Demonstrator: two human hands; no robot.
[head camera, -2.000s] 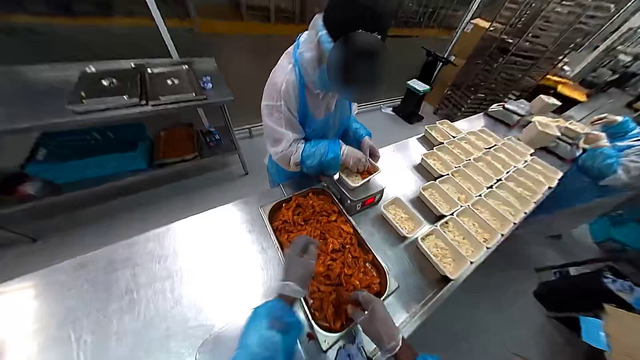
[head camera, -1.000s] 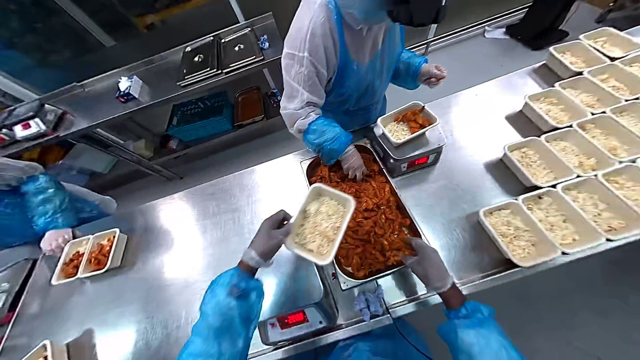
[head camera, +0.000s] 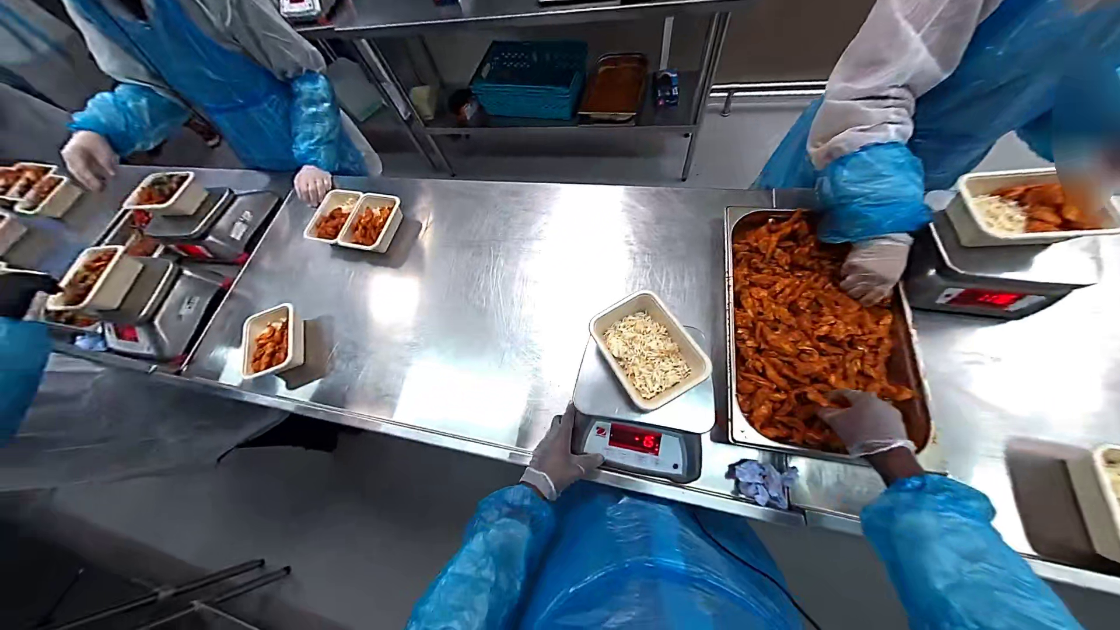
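My gloved left hand rests against the left front corner of a digital scale, thumb and fingers apart. On the scale's plate sits a cream tray of pale shredded food, turned at an angle. My gloved right hand dips its fingertips into the sauced meat strips at the near right of a deep steel pan; whether it grips any is hidden. A co-worker's gloved hand reaches into the same pan from the far side. A crumpled blue cloth lies in front of the pan.
Right of the pan, a second scale bears a part-filled tray. On the left stand a paired tray and a single tray with sauced food. Further left, people work around more scales. The table's front edge runs below.
The tray my left hand held one second ago now rests on the scale, and that hand is at the scale's corner. My right hand has moved into the pan. The view has swung left.
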